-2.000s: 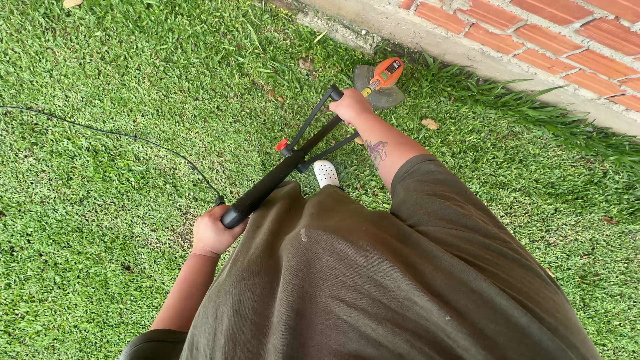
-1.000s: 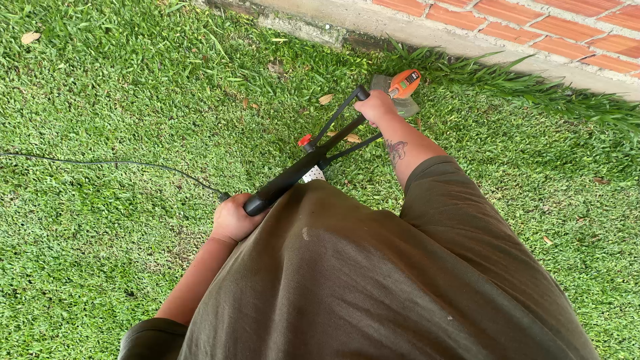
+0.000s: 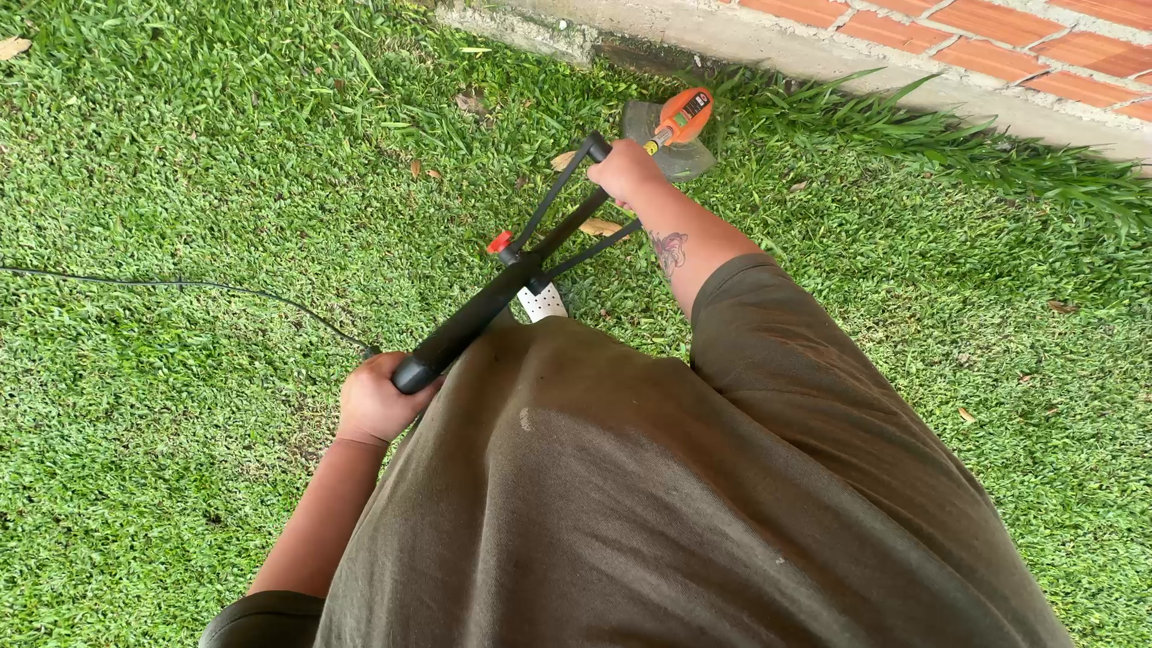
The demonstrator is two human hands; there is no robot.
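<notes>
An electric string trimmer (image 3: 468,326) with a black shaft runs diagonally in front of my body. At its rear end, my left hand (image 3: 382,396) is wrapped around the handle. Farther forward, my right hand (image 3: 627,173) grips the black loop handle (image 3: 551,193), whose clamp has a red knob (image 3: 499,241). Past that hand the orange trimmer head (image 3: 686,114) and its grey guard (image 3: 681,162) lie low over the grass. The cutting line cannot be seen. A black power cord (image 3: 234,288) leads left from the rear handle.
A brick wall (image 3: 990,58) on a concrete footing (image 3: 810,67) crosses the upper right. Taller grass blades (image 3: 954,135) grow along its base. Short lawn (image 3: 180,189) with a few dry leaves surrounds me. A white clog with holes (image 3: 543,304) shows below the shaft.
Both hands keep hold of the trimmer throughout. Its head shifts relative to the footing as the view moves. The white clog, mostly covered a second ago, shows more now.
</notes>
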